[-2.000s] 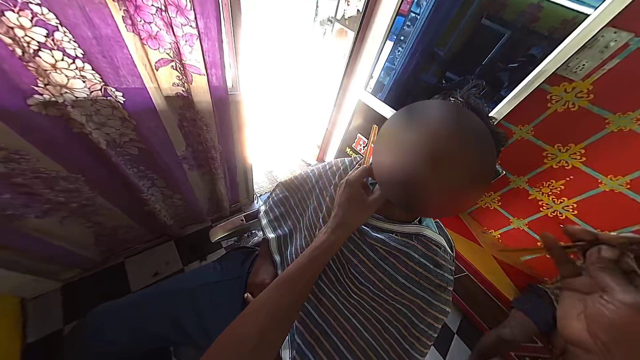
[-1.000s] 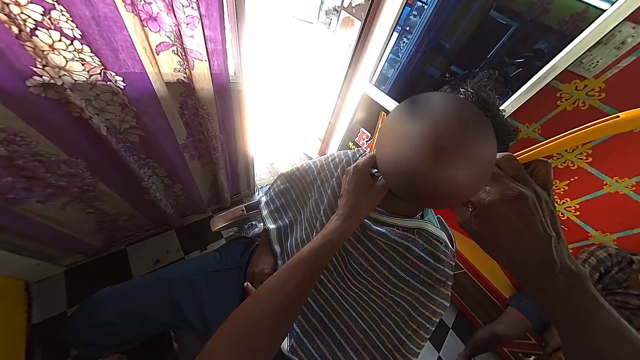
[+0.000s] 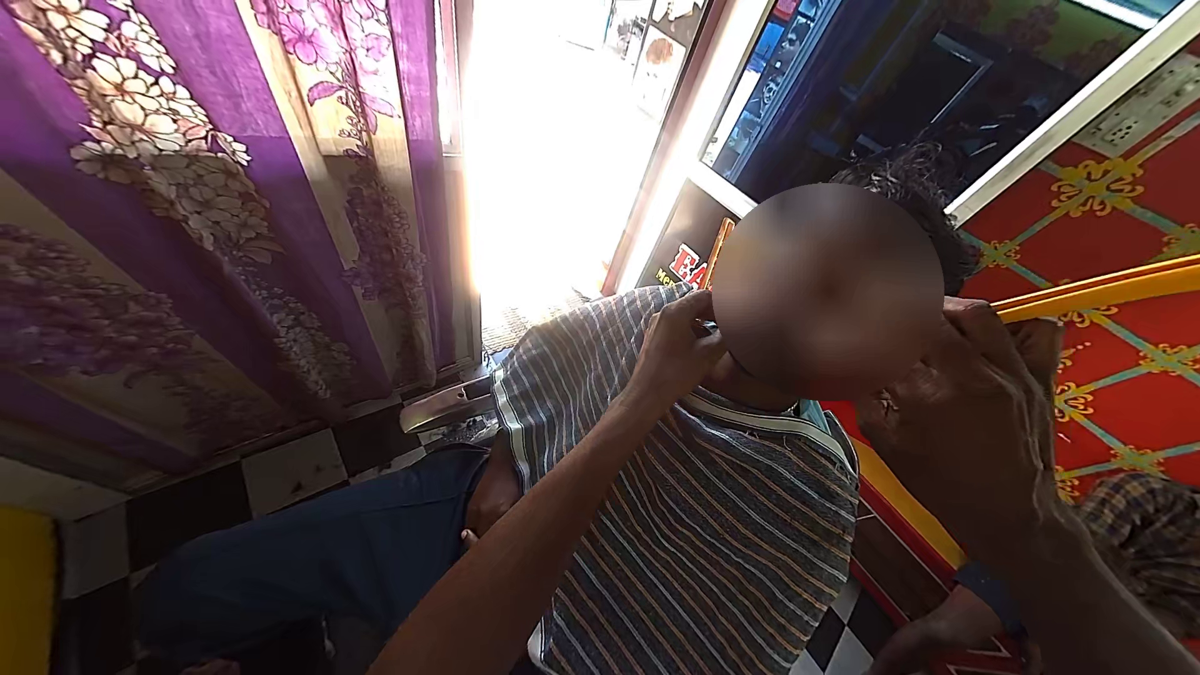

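My left hand reaches to the side of a seated person's blurred head, its fingers bent close together at the jaw; what they hold is hidden. Just above them shows a narrow orange item. On the head's other side, my right hand is closed beside the cheek. A long, thin yellow handle runs out from its fingers to the right; the tool's working end cannot be seen. A striped cloth covers the person's chest and shoulders.
A metal chair armrest is beside the seated person. A floral purple curtain hangs left of a bright doorway. Another person's hand and checked sleeve are at lower right, near a red patterned wall.
My right hand, off to the right two seconds ago, has come up to the side of the head, and the yellow handle has come into view with it. My left hand stays near the jaw.
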